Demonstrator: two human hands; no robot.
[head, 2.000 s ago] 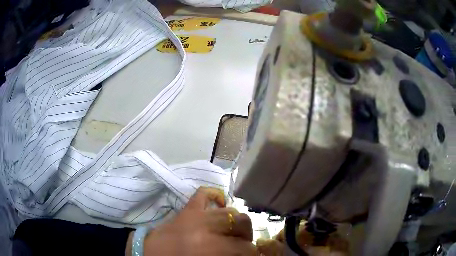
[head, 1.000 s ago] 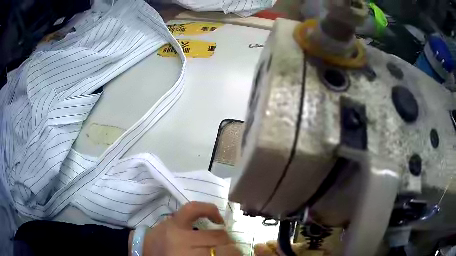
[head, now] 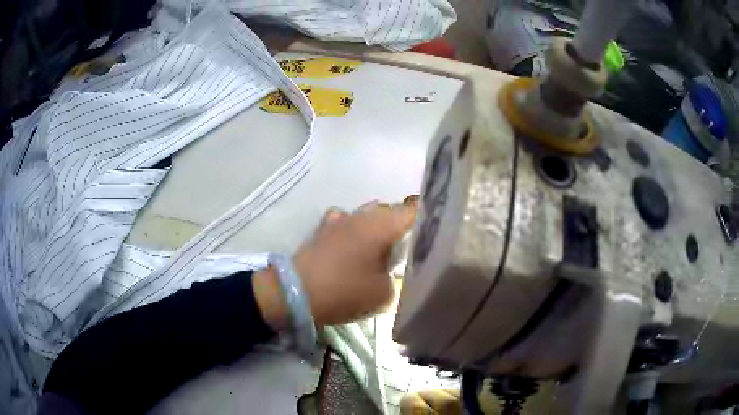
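Observation:
My left hand (head: 348, 263), blurred, reaches over the table to the left side of the sewing machine head (head: 478, 235). Its fingertips are partly behind the head, so any hold is hidden. Only a few fingers of my right hand (head: 435, 401) show at the bottom edge, beside striped cloth (head: 390, 357) in the bright lamp light under the head. The needle is hidden. The white pinstriped garment (head: 105, 138) lies heaped on the left. A long striped band (head: 279, 182) curves from it towards my left forearm.
Yellow stickers (head: 312, 101) are on the white tabletop (head: 365, 154). More white striped cloth (head: 356, 20) lies at the back edge. A blue object (head: 706, 112) and a bright green one (head: 613, 57) are behind the machine. A fine thread hangs at the right.
My left hand has moved up and away from the cloth near the needle to the head's left side. The cloth near the needle has shifted downwards. My right fingers remain low under the head.

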